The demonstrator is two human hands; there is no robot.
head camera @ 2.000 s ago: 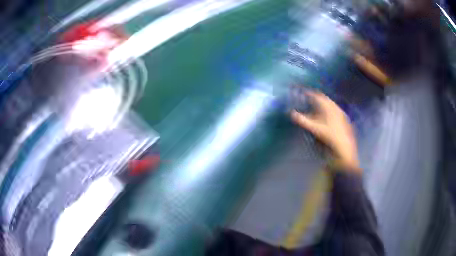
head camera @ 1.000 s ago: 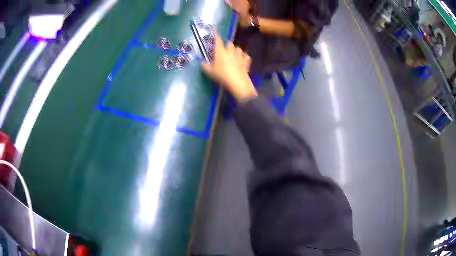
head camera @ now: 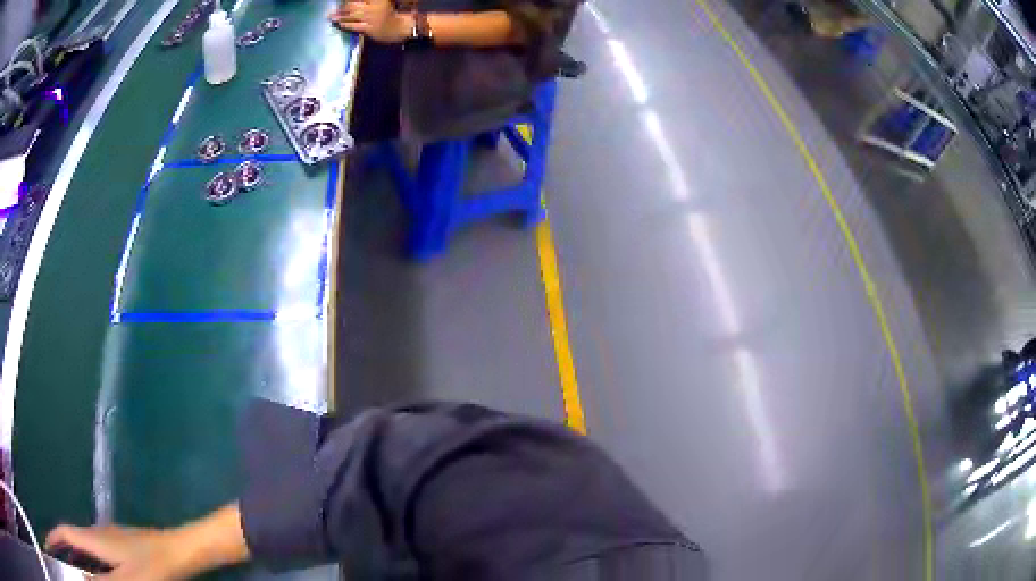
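A three-unit module [head camera: 305, 110], a grey oblong housing with three round shiny units, lies on the green bench [head camera: 205, 386] at its right edge, across the blue tape. Several loose round units [head camera: 251, 175] lie left of it. My right hand [head camera: 136, 553] is far from them at the lower left, partly cut off by the bottom edge, by a grey machine edge. A dark patch shows under its fingers; whether it holds anything is hidden. My left hand is out of the picture.
A white squeeze bottle [head camera: 219, 48] stands beyond the loose units, with more round parts near it. A neighbouring person [head camera: 466, 68] sits on a blue stool [head camera: 466, 193], one hand at the bench edge. A thin white tube [head camera: 25, 528] curves at the lower left.
My right hand has left the module and moved to the lower left. The module now lies uncovered on the bench. The view has shifted, and the bottle and stool show more fully.
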